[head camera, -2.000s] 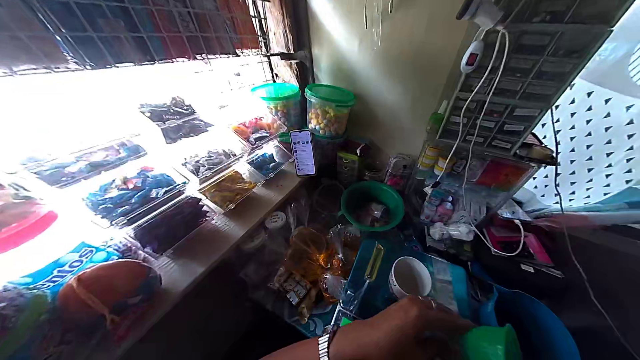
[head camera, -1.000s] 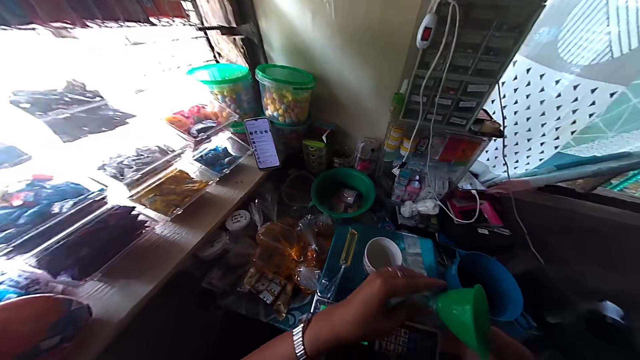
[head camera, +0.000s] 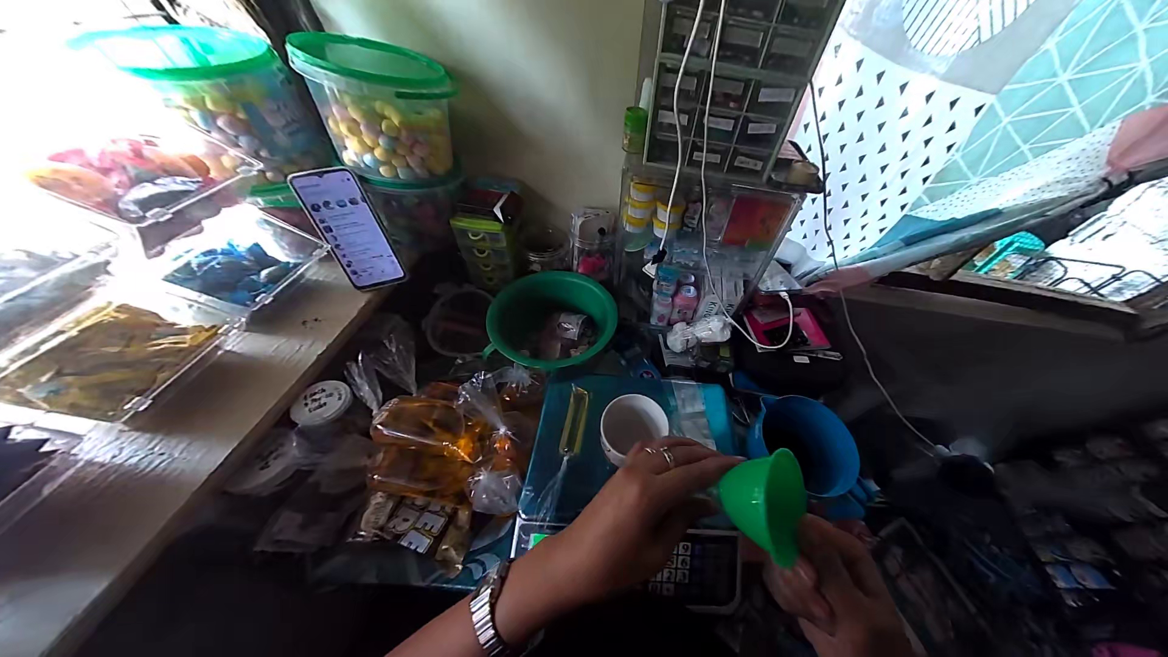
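Note:
A green plastic funnel (head camera: 759, 504) lies tilted between my hands, its wide mouth turned to the right. My left hand (head camera: 652, 497), with a ring and a metal watch band, has its fingers closed at the funnel's narrow side. Below the rim, my right hand (head camera: 826, 584) has curled fingers close to the funnel; whether it grips anything is hard to tell. Just beyond my left hand stands a white cup (head camera: 633, 425) on a teal surface (head camera: 584, 493). A keypad device (head camera: 716, 570) is partly hidden under my hands.
Bags of amber liquid (head camera: 424, 438) lie left of the cup. A green basin (head camera: 552, 319) stands behind, a blue pitcher (head camera: 808, 445) at right. A phone (head camera: 347, 228) leans near candy tubs (head camera: 383, 119). A wooden ledge (head camera: 201, 447) runs along the left, below clear drawers (head camera: 725, 87).
Both hands are now at the green funnel; two seconds ago only my left hand was plainly visible, with the funnel low at the right. The view has shifted right.

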